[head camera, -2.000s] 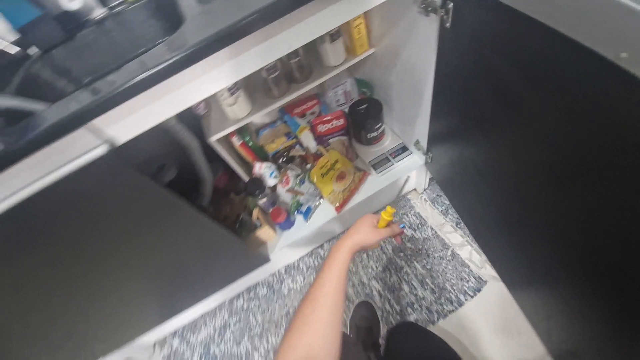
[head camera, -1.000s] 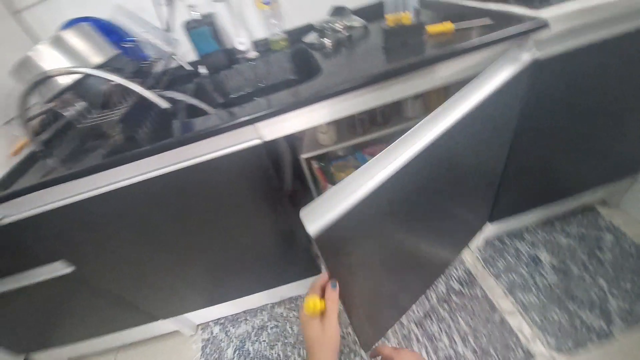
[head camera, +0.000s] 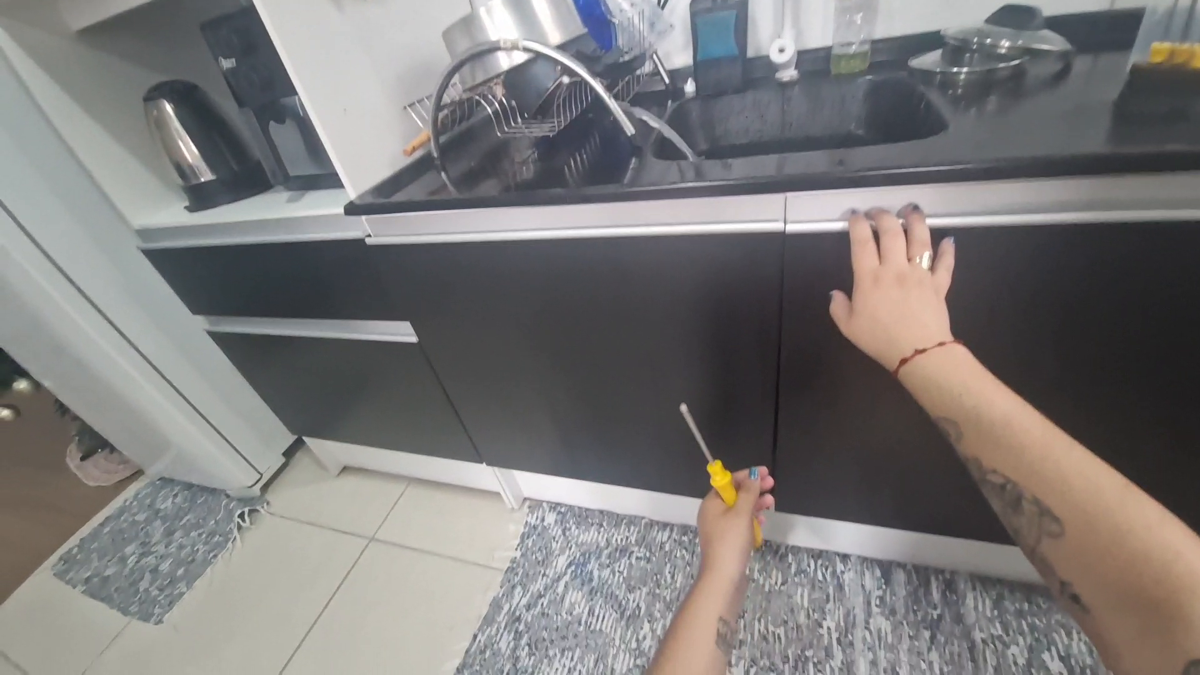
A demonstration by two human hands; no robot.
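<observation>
My left hand (head camera: 731, 516) is closed around the yellow handle of a screwdriver (head camera: 722, 481), its metal shaft pointing up and to the left in front of the black cabinet fronts. My right hand (head camera: 895, 281) lies palm down against the right cabinet door (head camera: 1041, 375), fingertips on the metal edge strip along its top. That door is closed, flush beside the neighbouring black door (head camera: 600, 356). A ring and a thin red bracelet are on the right hand and wrist.
Above the doors runs a black countertop (head camera: 750, 178) with a sink (head camera: 806, 117), a dish rack (head camera: 534, 117) of pots, and glass lids (head camera: 1003, 47). An electric kettle (head camera: 202, 145) stands at the left. A woven rug (head camera: 600, 600) lies on the tiled floor beneath my hands.
The cabinet door stood open, with its stocked shelves showing earlier, and is now closed. My right hand has come up to its top edge. The view has swung left.
</observation>
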